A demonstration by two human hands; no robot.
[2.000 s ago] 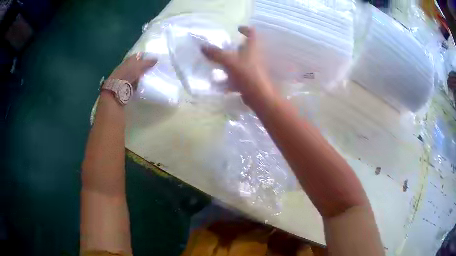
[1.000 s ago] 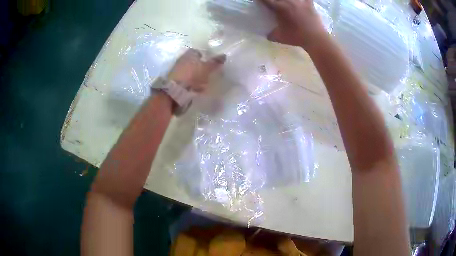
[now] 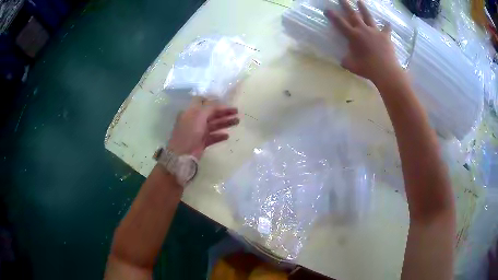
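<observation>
My right hand (image 3: 371,49) lies with spread fingers on a bulk pack of white sticks (image 3: 314,27) at the table's far side. My left hand (image 3: 199,127), with a watch on the wrist, is over the table's left part, fingers apart, with nothing seen in it. A pile of clear small bags (image 3: 205,65) lies just beyond the left hand. A crinkled large clear bag (image 3: 278,197) lies nearest me, with a faint whitish block in film (image 3: 349,191) at its right.
A second stick pack (image 3: 445,82) lies right of my right hand. More clear film (image 3: 483,164) lies at the right edge. The worn cream table (image 3: 134,131) has a rounded left corner over a dark green floor. A dark object (image 3: 423,6) is at the top.
The stick pack at the far side has shifted, with my right hand on it. My left hand has moved off the clear bags towards me. The crinkled bag now has a whitish block beside it.
</observation>
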